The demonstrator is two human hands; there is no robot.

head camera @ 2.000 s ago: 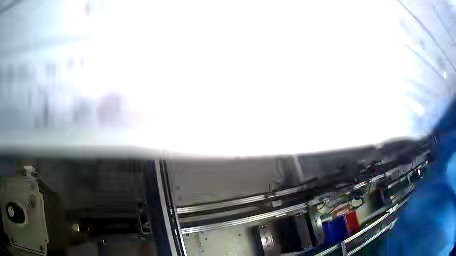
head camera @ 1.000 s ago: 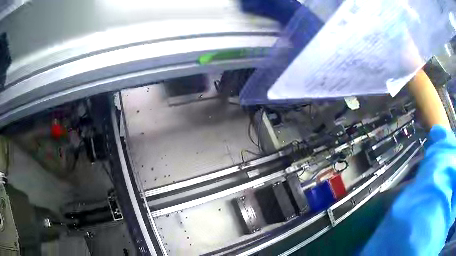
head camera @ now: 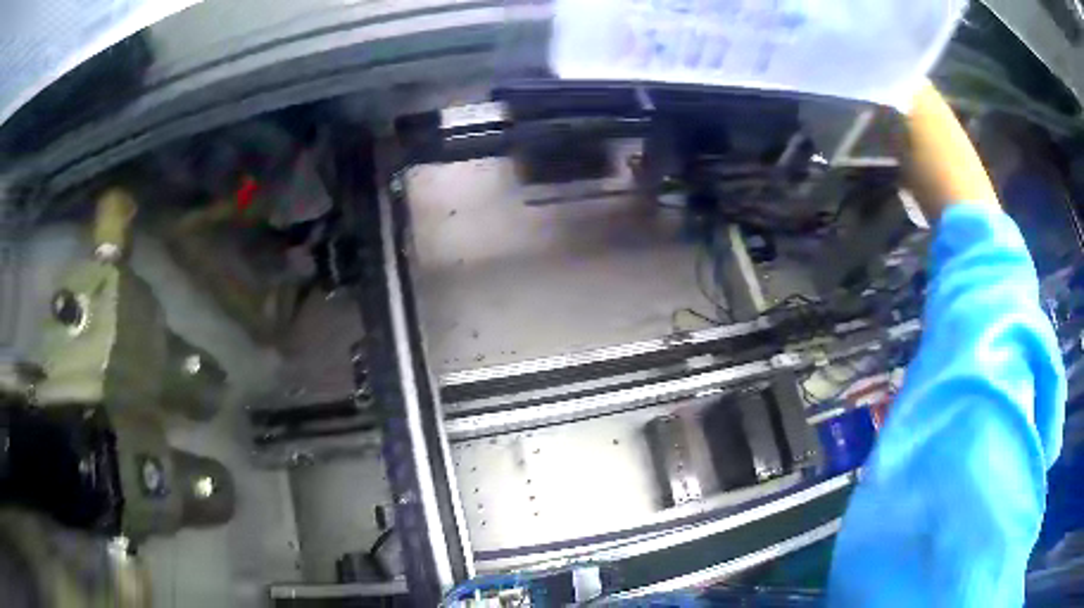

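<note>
White paper sheets (head camera: 749, 45), blurred print on them, are at the top right, over the far frame of the machine. My right hand (head camera: 933, 131), bare with a blue sleeve, reaches up from the lower right and meets the lower right corner of the sheets; its fingers are blurred and partly hidden by the paper. My left hand is not in the picture. Below the sheets lies the pale machine base plate (head camera: 535, 285), with conveyor rails (head camera: 618, 392) crossing it.
A beige-grey robot arm (head camera: 113, 344) stands at the left. A dark upright profile (head camera: 410, 380) divides it from the base plate. Dark metal blocks (head camera: 743, 439) sit between the rails, beside a blue bin (head camera: 846, 439) partly covered by my sleeve. Cables and fixtures fill the right side.
The sheets have moved up and left from my view's right side, and now look flatter. My right arm covers more of the bins. The robot arm shows more fully at the left.
</note>
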